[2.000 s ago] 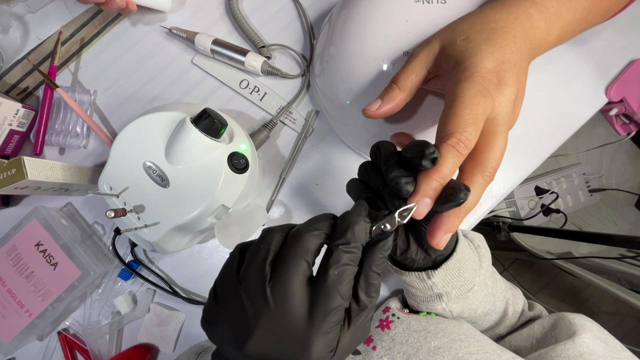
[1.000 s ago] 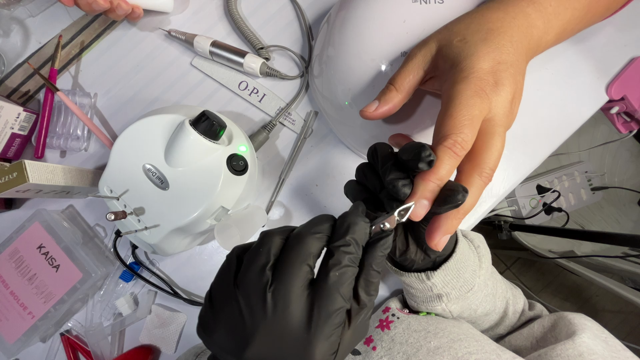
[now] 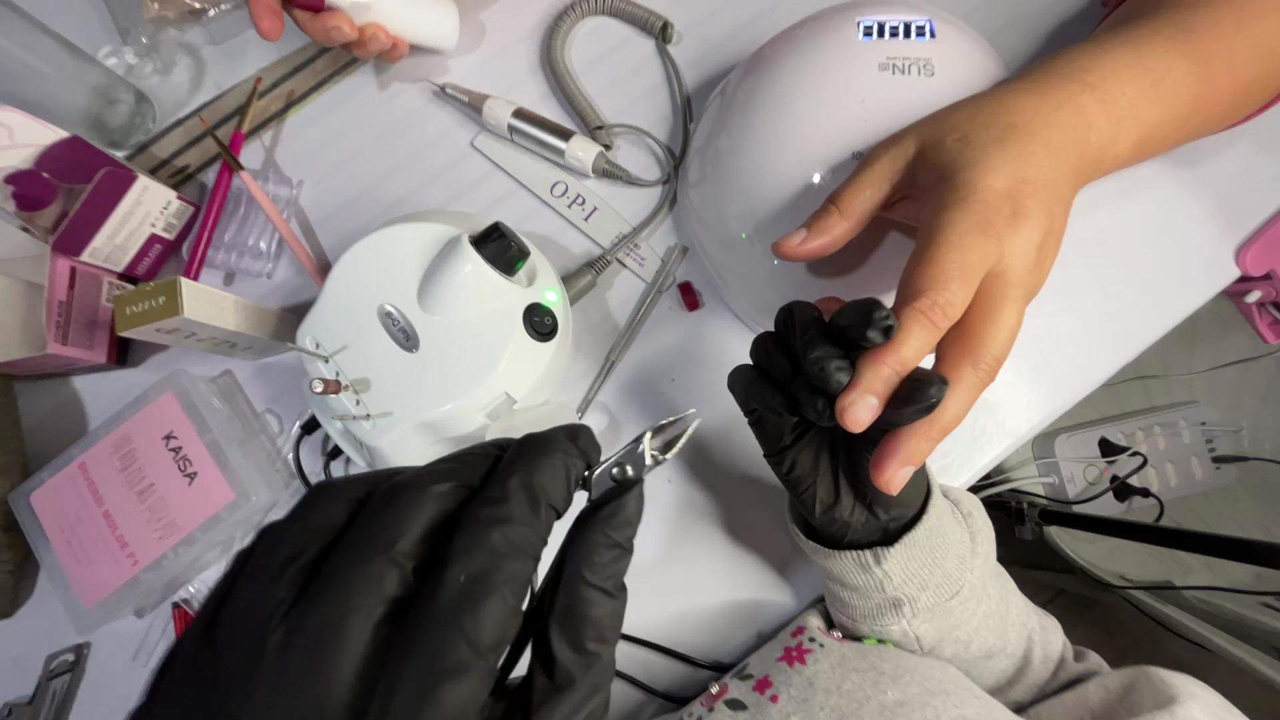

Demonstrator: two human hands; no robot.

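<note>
My left hand [image 3: 430, 560], in a black glove, grips metal cuticle nippers [image 3: 625, 470]. Their jaws are parted, with whitish bits on them, and point up and right, away from the other person's fingers. My right hand [image 3: 840, 400], also black-gloved and below a grey cuff, holds a finger of the other person's hand [image 3: 980, 240] between its fingers. That bare hand reaches in from the upper right, palm down, with its thumb held apart. The handles of the nippers are mostly hidden by my left hand.
A white nail lamp [image 3: 800, 120] stands behind the hands. To the left are a nail drill base [image 3: 430, 330], its handpiece [image 3: 530, 130], a nail file [image 3: 560, 195], a metal tool [image 3: 635, 330], brushes [image 3: 225, 190], boxes and a plastic case [image 3: 140, 490]. Another bare hand [image 3: 345, 30] holds a white bottle [image 3: 410, 20].
My left hand has drawn the nippers left, away from the fingertip they were at. My right hand still holds the other person's finger. The view shows more of the lamp's top.
</note>
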